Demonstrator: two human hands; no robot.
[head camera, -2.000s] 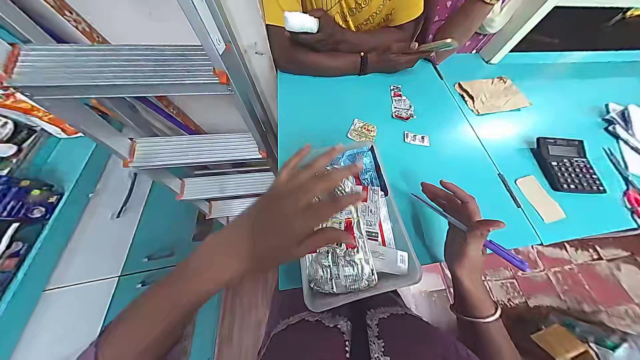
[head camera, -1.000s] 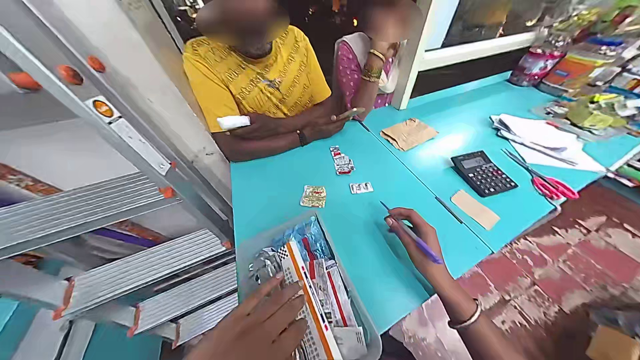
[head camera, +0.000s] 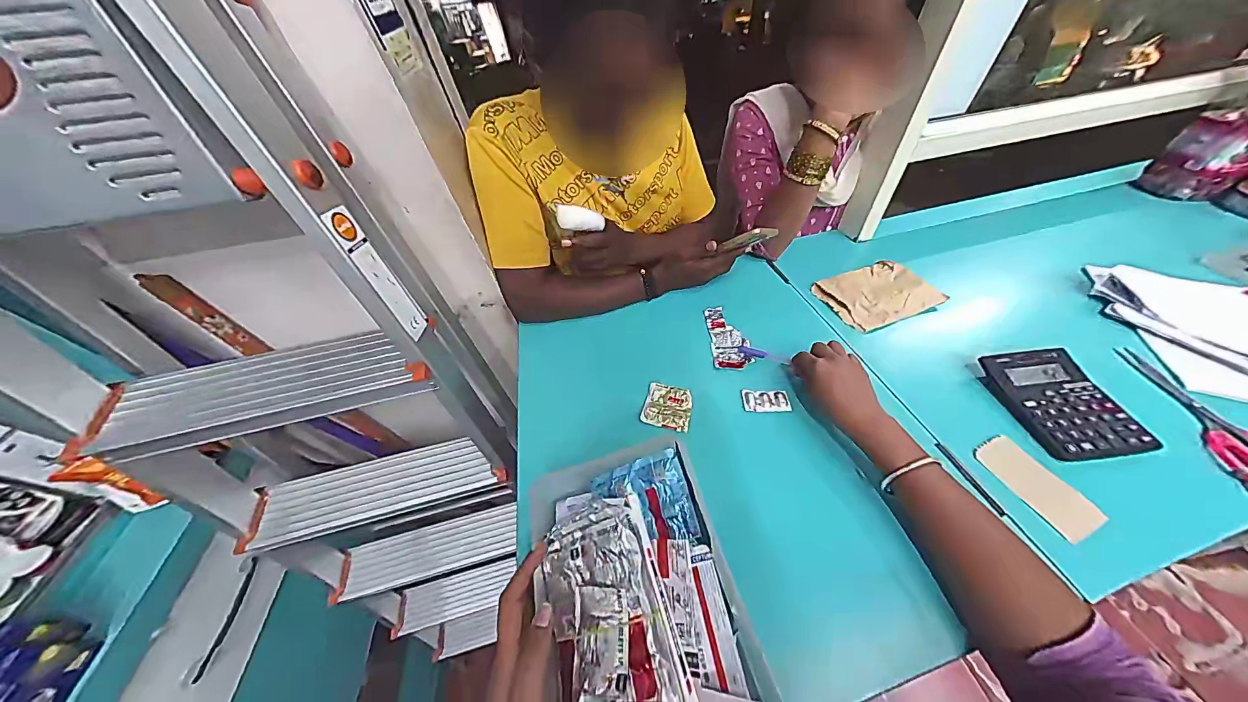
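My right hand (head camera: 837, 390) holds a purple pen (head camera: 765, 354), its far end over the folded silver-and-red blister strips (head camera: 726, 339) on the turquoise counter. My left hand (head camera: 524, 619) lies along the left side of a grey plastic tray (head camera: 723, 570) filled with medicine packs; its fingertips meet silver foil strips (head camera: 600, 585), and whether it grips them is unclear. Also in the tray are a blue packet (head camera: 663, 487) and white-and-red boxes (head camera: 717, 624). A gold-green blister piece (head camera: 667, 407) and a small silver strip (head camera: 765, 401) lie between the tray and the blister strips.
A calculator (head camera: 1071, 405), scissors (head camera: 1194, 409), papers (head camera: 1185, 322), a crumpled brown paper bag (head camera: 879, 294) and a tan paper strip (head camera: 1041, 487) lie to the right. An aluminium ladder (head camera: 263, 390) stands left. Two people lean at the far edge, one holding a phone (head camera: 747, 241).
My right hand has moved forward with the pen to the blister strips. My left hand has gone from over the tray to its left side. The orange-edged white box seen earlier no longer shows plainly.
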